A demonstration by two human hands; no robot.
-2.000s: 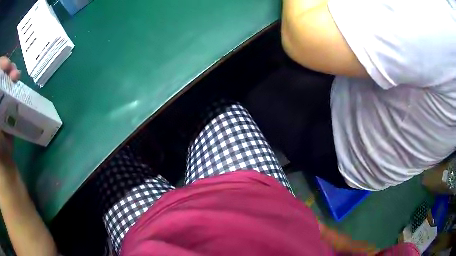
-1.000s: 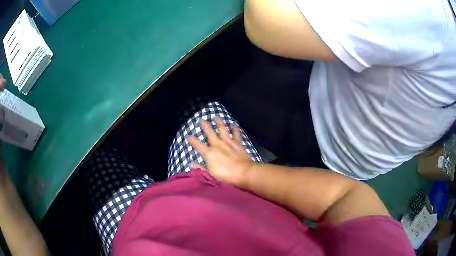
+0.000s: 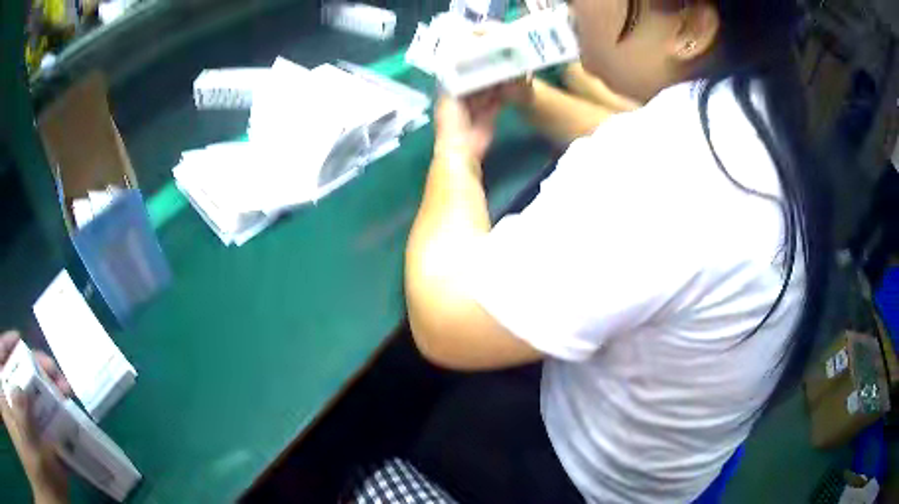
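My left hand (image 3: 35, 438) is at the lower left edge, blurred and partly cut off, with its fingers around a white product box (image 3: 84, 448). The box is tilted, its far end pointing down and to the right over the green bench. Just beyond it a neat white stack of carton blanks (image 3: 84, 340) lies on the bench. An open holding box (image 3: 123, 251), light blue with a brown raised flap, stands behind the stack with white papers inside. My right hand is not in view.
A loose pile of carton blanks (image 3: 306, 133) lies on the green bench (image 3: 296, 285). A neighbour in a white T-shirt (image 3: 651, 236) sits close at right, holding a white box (image 3: 508, 51). Another white box (image 3: 360, 20) lies farther back. A brown carton (image 3: 848, 389) is at the right.
The view has swung up and right, bringing the holding box, loose pile and neighbour's head into view. My right hand, on my thigh a second ago, is out of view. My left hand still holds the box.
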